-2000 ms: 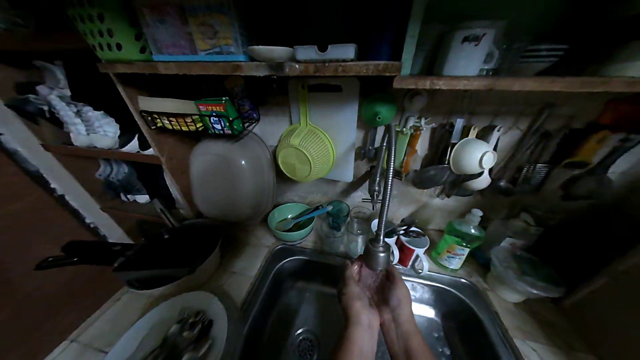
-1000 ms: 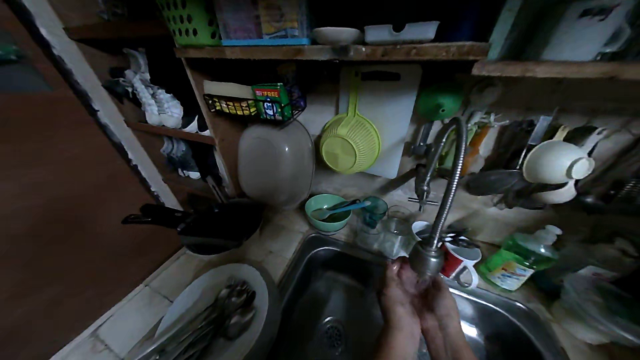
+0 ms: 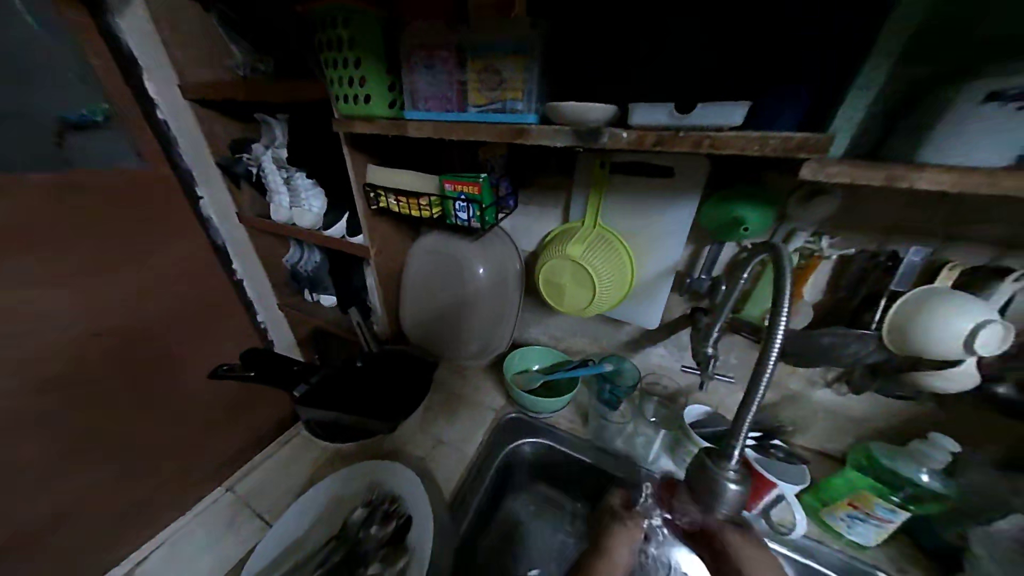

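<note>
My left hand (image 3: 612, 532) and my right hand (image 3: 724, 540) are close together over the stainless steel sink (image 3: 520, 440), both blurred. Water runs between them, below the metal spray head (image 3: 718, 482) of the flexible faucet. No held object can be made out; the fingers are too blurred to tell their pose. A red and white mug (image 3: 778, 480) stands just behind the faucet head, with a green dish soap bottle (image 3: 880, 492) to its right. Glasses (image 3: 660, 408) and a green bowl (image 3: 542, 380) holding a blue-handled utensil stand behind the sink.
A white basin (image 3: 320, 504) of metal cutlery and a black pan (image 3: 360, 396) sit on the tiled counter at left. A yellow-green strainer (image 3: 584, 272) and a white cutting board (image 3: 660, 240) hang behind. Utensils and a cream ladle-like cup (image 3: 944, 324) hang at right, below a wooden shelf (image 3: 768, 144).
My hands have stayed together near the faucet head, and are more blurred now. The view has swung left.
</note>
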